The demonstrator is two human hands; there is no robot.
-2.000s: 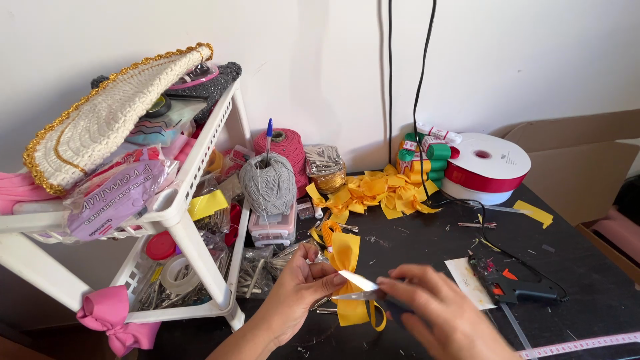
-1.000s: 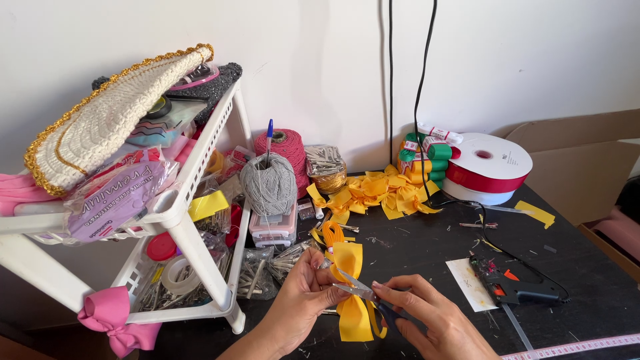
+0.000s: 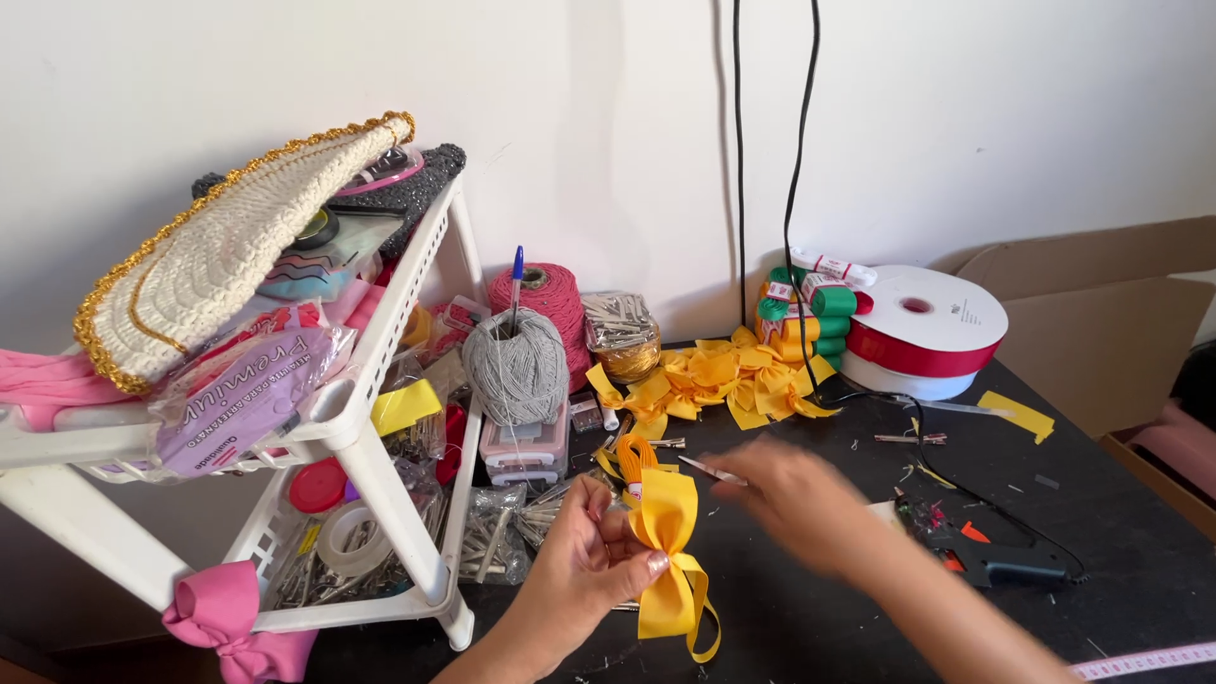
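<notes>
Between the thumb and fingers of my left hand [image 3: 603, 570] is the middle of a yellow ribbon bow [image 3: 665, 532]; a narrow yellow ribbon loop hangs from its lower right. My right hand [image 3: 793, 503], blurred, is closed round a pair of scissors [image 3: 712, 470], whose blade tips point left above the bow; their handles are hidden in the hand. A bundle of orange-yellow ribbon [image 3: 636, 458] lies just behind the bow. Farther back is a pile of yellow bows [image 3: 722, 380].
A glue gun [image 3: 1016, 570] with a black cable lies at right, a tape measure [image 3: 1149, 660] at the front right edge. Ribbon spools [image 3: 926, 323] stand at the back. Grey yarn [image 3: 518, 366] and a crowded white plastic shelf cart [image 3: 351, 427] are at left.
The scissors, at the bow's middle a second ago, have moved away from it with my right hand, up and back. The bow remains in my left hand.
</notes>
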